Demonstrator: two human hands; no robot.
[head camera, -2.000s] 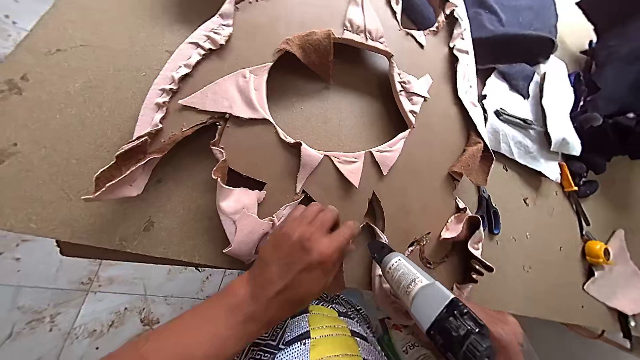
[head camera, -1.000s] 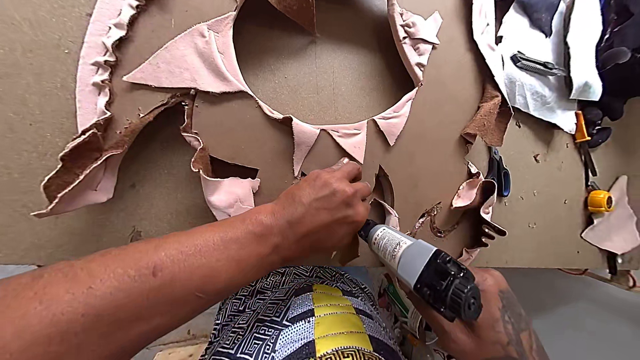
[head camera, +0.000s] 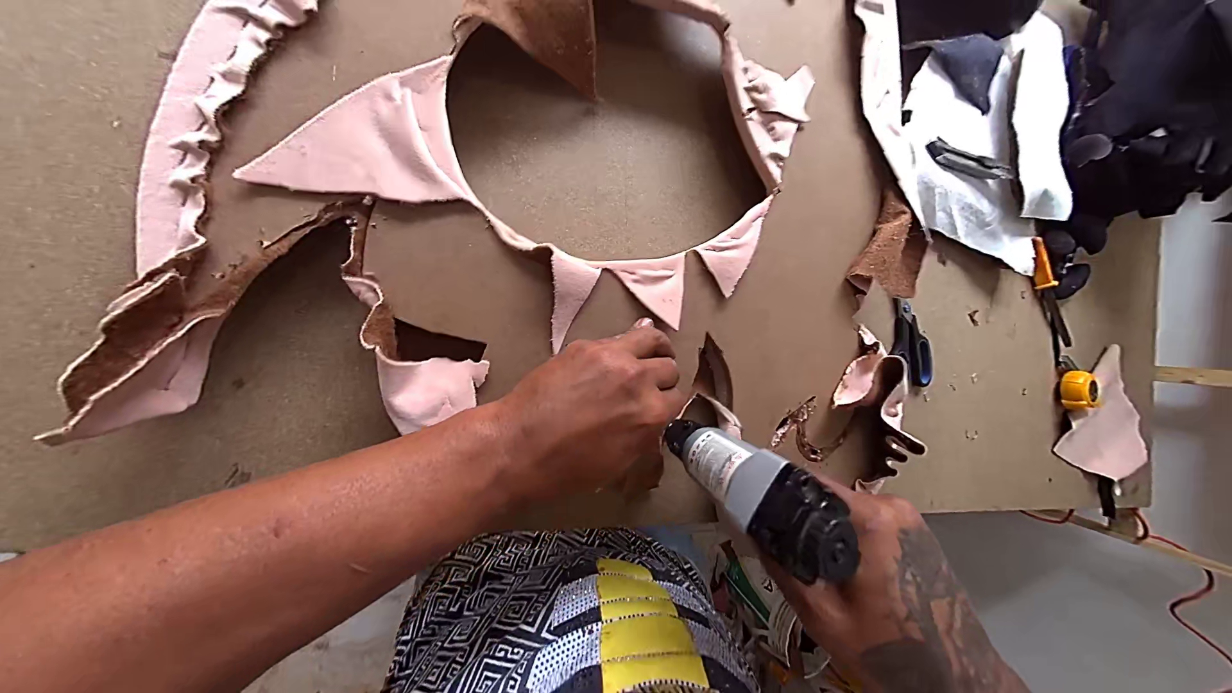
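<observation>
My left hand (head camera: 602, 409) is closed near the table's front edge, its fingertips on or beside a brown and pink piece of material (head camera: 714, 375); what it pinches is hidden. My right hand (head camera: 847, 549) grips a grey and black power tool (head camera: 760, 496), its tip touching or close to my left fingers. Beyond my hands lies a ring of pale pink material with triangular flaps (head camera: 640, 265), brown on its reverse. To the left are a pink scrap (head camera: 428, 390) and a long gathered strip (head camera: 178, 164). Crumpled pink and brown scraps (head camera: 876, 385) lie right of the tool.
Blue-handled scissors (head camera: 911, 345), an orange-handled tool (head camera: 1044, 265) and a yellow tape measure (head camera: 1078, 389) lie on the right. Behind them are white material (head camera: 1039, 144) with a dark cutter (head camera: 967, 159) on it, and dark fabric (head camera: 1145, 106). A red cord (head camera: 1184, 606) hangs past the table edge.
The view has moved closer and shifted since the oldest frame. Both hands stay at the front edge, the right one still holding the power tool beside the left.
</observation>
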